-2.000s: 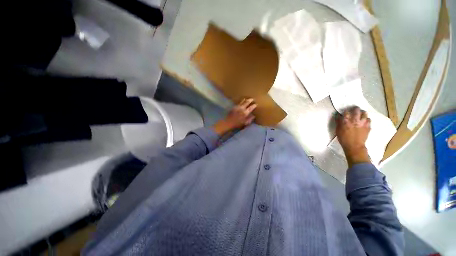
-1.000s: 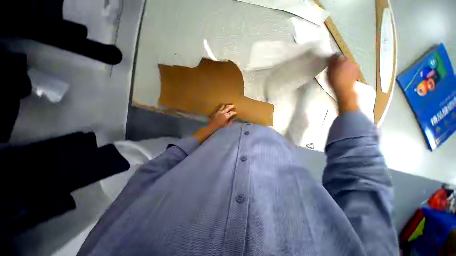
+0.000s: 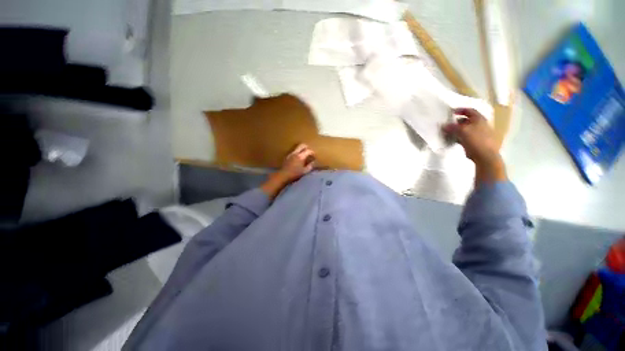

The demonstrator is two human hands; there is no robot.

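Observation:
A brown kraft card piece (image 3: 264,134) with a stepped, curved top edge lies at the table's near edge. My left hand (image 3: 299,162) rests on its lower edge, fingers curled. White paper pattern pieces (image 3: 373,44) lie overlapping right of the card. My right hand (image 3: 473,134) has thumb and fingers closed at the right end of a white paper piece (image 3: 426,113), which lies over other white pieces. The fingertips are blurred.
Long narrow brown strips (image 3: 438,55) lie at the upper right of the pale table (image 3: 226,55). A glossy blue book (image 3: 579,103) lies farther right. Dark folded cloth (image 3: 75,240) and a clear packet (image 3: 63,147) are at left. Red and blue items are at lower right.
The view has shifted. The brown card has turned to lie along the near edge, my left hand still on it. My right hand has lifted and moved a white paper piece over the others.

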